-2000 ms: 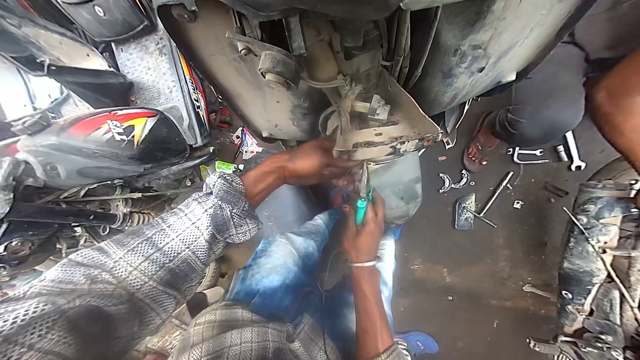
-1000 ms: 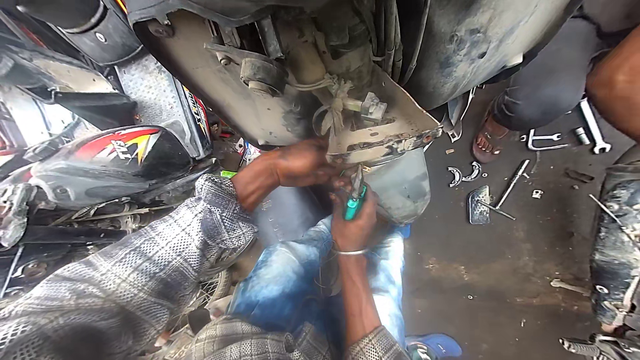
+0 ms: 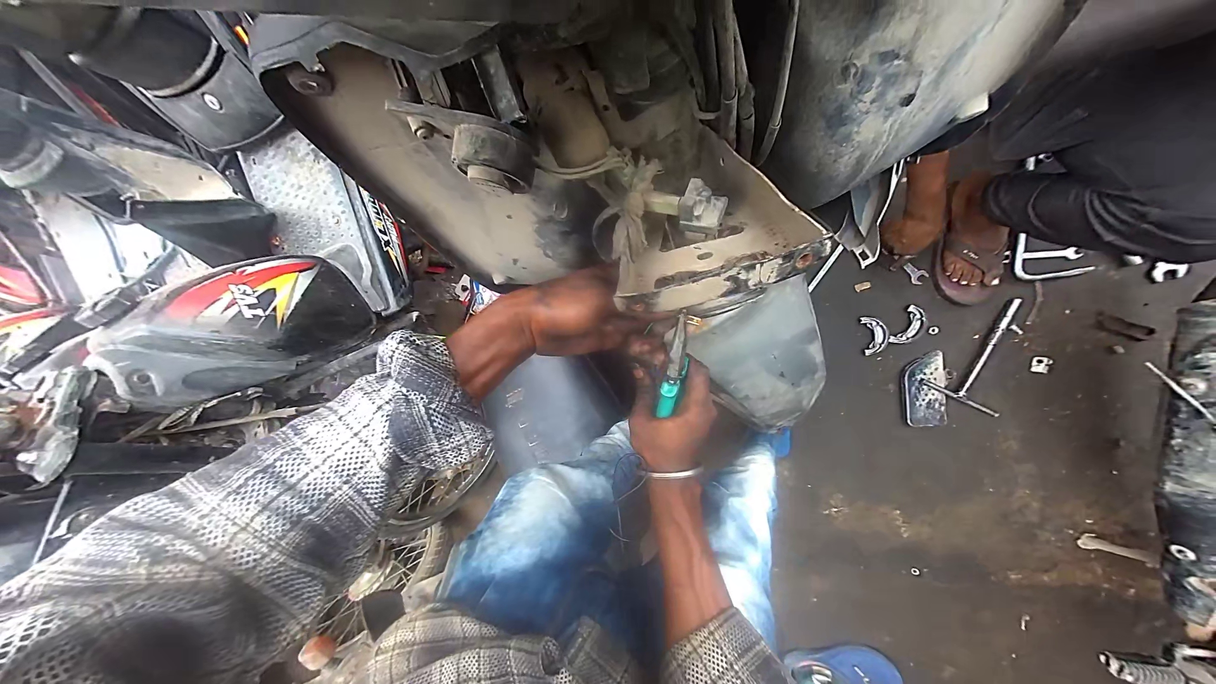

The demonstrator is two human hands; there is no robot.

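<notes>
Teal-handled pliers (image 3: 673,385) are gripped in my right hand (image 3: 673,418), which wears a thin bangle at the wrist. Their metal jaws point up, touching or just below the worn edge of a dirty metal vehicle panel (image 3: 731,280). My left hand (image 3: 584,318) is against the underside of that edge, left of the jaws; its fingertips are partly hidden and what they hold cannot be made out. A grey curved plastic part (image 3: 774,351) hangs to the right of the pliers. Above the hands, a tied rag strip (image 3: 632,214) and a small metal bracket (image 3: 701,207) sit inside the panel.
Brake shoes (image 3: 893,331), a pedal-like plate (image 3: 924,389), a T-handle wrench (image 3: 988,347) and spanners lie on the floor at right. Another person's hand (image 3: 914,233) and sandalled foot (image 3: 971,261) are near them. Motorcycle body parts (image 3: 228,323) crowd the left side.
Another person's hand has come into view beside the sandalled foot at right. My hands stay at the panel edge, with the pliers still in the right one and now pointing more upright.
</notes>
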